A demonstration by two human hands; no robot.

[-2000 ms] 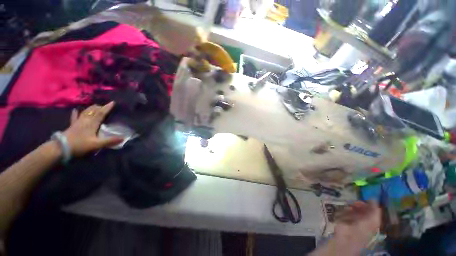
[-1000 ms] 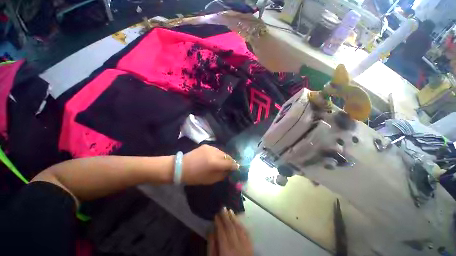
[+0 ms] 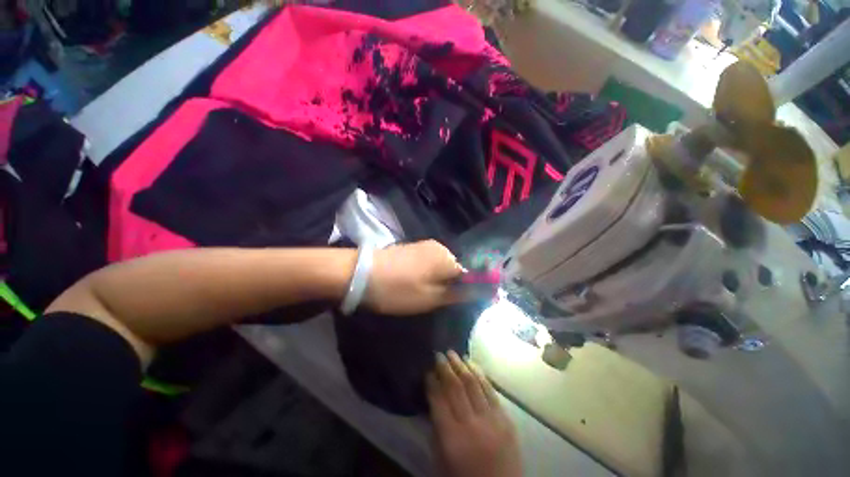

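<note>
The black garment with hot-pink panels and a pink line logo is spread left of the cream sewing machine. My left hand, with a pale bracelet at the wrist, is closed on the fabric close to the lit needle area; a bit of pink shows just beyond its fingertips. My right hand lies on the black fabric near the table's front edge, fingers together and pressing down. Its lower part is cut off by the bottom edge. A white label-like piece shows beside my left wrist. The needle is hidden by glare.
The dark shears lie partly in view on the machine bed at lower right. Yellow-orange round parts stand on the machine head. A green thing is behind it. More black and pink fabric is at far left.
The view has moved closer to the machine head. My left hand stays on the fabric by the needle. My right hand, earlier out over the table's right end, now rests on the fabric.
</note>
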